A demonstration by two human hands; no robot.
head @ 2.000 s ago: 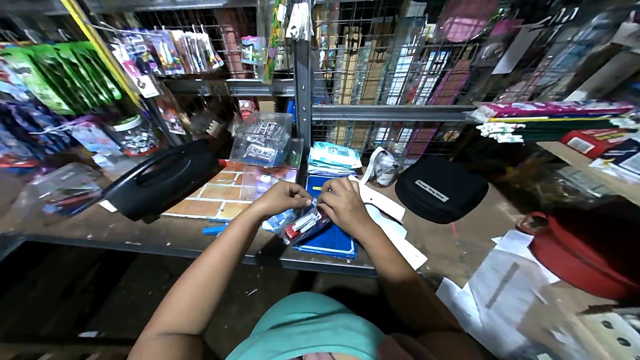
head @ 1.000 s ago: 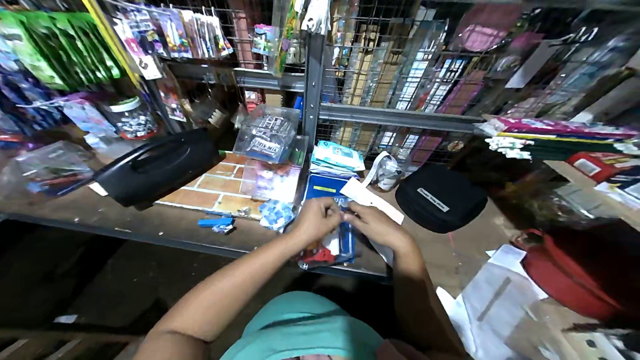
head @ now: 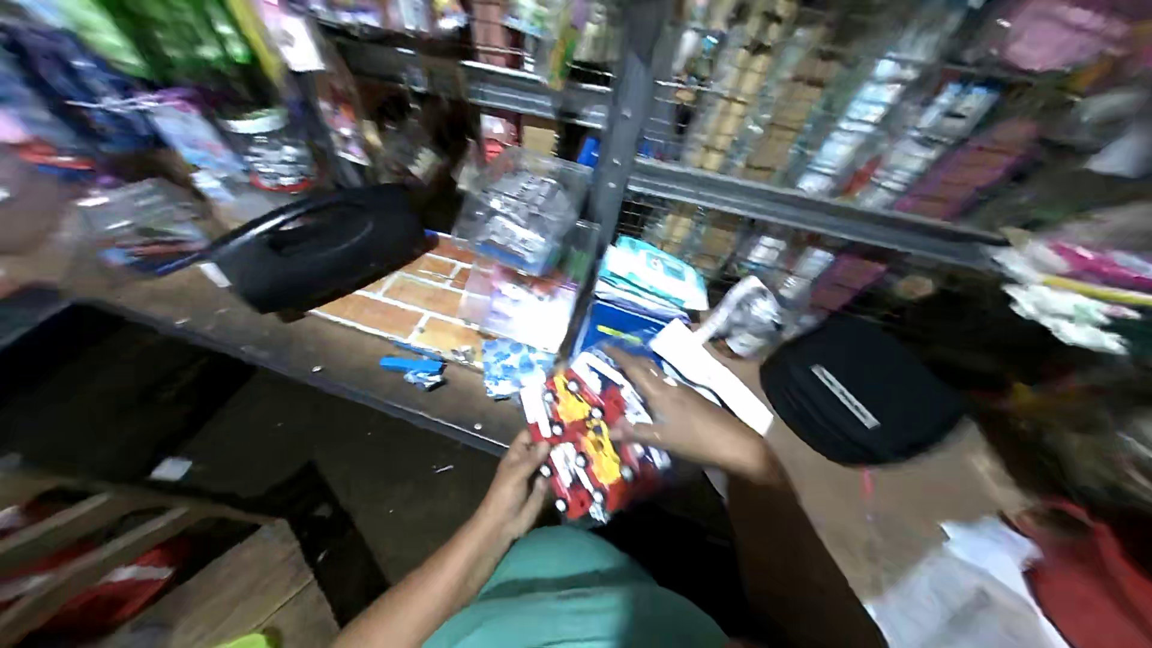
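Note:
A clear pack of small red, yellow and white toy cars (head: pixel 589 450) is held between both hands, over the front edge of the workbench. My left hand (head: pixel 522 481) grips its lower left edge. My right hand (head: pixel 679 414) lies against its right side, thumb and fingers on the plastic. Just beyond the pack are a blue and white patterned piece (head: pixel 513 364) and a blue book or box (head: pixel 621 326) with a teal packet (head: pixel 655 273) on top. Bright blue small items (head: pixel 414 367) lie to the left on the bench.
A black bag or case (head: pixel 319 243) rests at the left, beside a brick-patterned sheet (head: pixel 409 301). At the right sits a round black zip case (head: pixel 859 391). A metal shelf post (head: pixel 621 135) rises behind the bench. A wooden crate (head: pixel 216 585) stands low at the left.
The hands have moved apart, and the pack of toy cars has been lifted and turned toward the camera. The bright blue items came into fuller view between the first two frames. The view has shifted.

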